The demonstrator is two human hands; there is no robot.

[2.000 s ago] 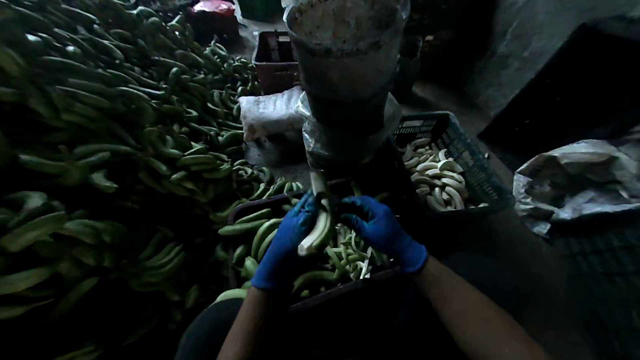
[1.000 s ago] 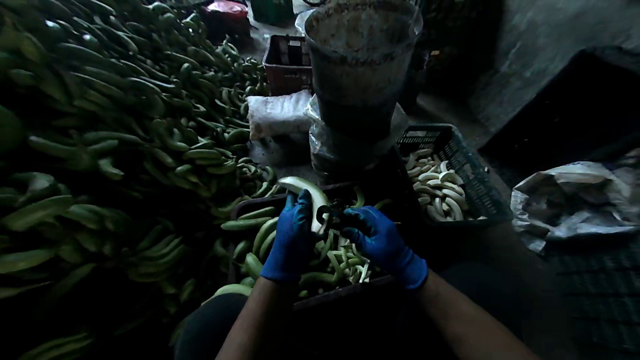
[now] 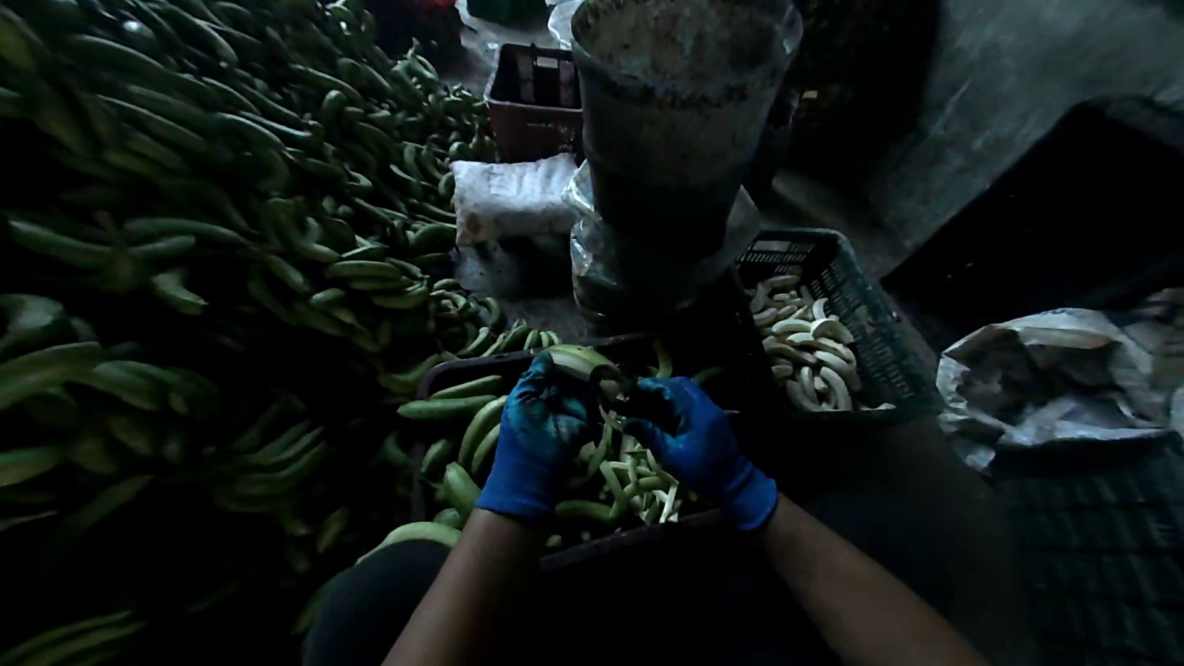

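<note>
My left hand (image 3: pixel 541 435), in a blue glove, is closed around a green plantain (image 3: pixel 578 359) whose upper end points up and to the right. My right hand (image 3: pixel 689 439), also gloved in blue, is at the plantain's right end with its fingers curled around a small dark tool (image 3: pixel 622 390), too dim to name surely. Below both hands is a dark plastic crate (image 3: pixel 592 553). Whole green plantains (image 3: pixel 481 430) lie in its left part, and strips of peel (image 3: pixel 647 481) lie under my hands.
A large heap of green plantains (image 3: pixel 277 203) fills the left. Beyond the crate stands a dirty plastic bucket (image 3: pixel 680 120), beside a white sack (image 3: pixel 513 196) and a reddish crate (image 3: pixel 536 125). Peeled plantains (image 3: pixel 819 356) lie in a green crate (image 3: pixel 879 333); a crumpled sack (image 3: pixel 1045 370) is at right.
The plantain in my left hand was upright and pale two seconds ago; now it slants to the right and shows more green. Both hands stay over the crate.
</note>
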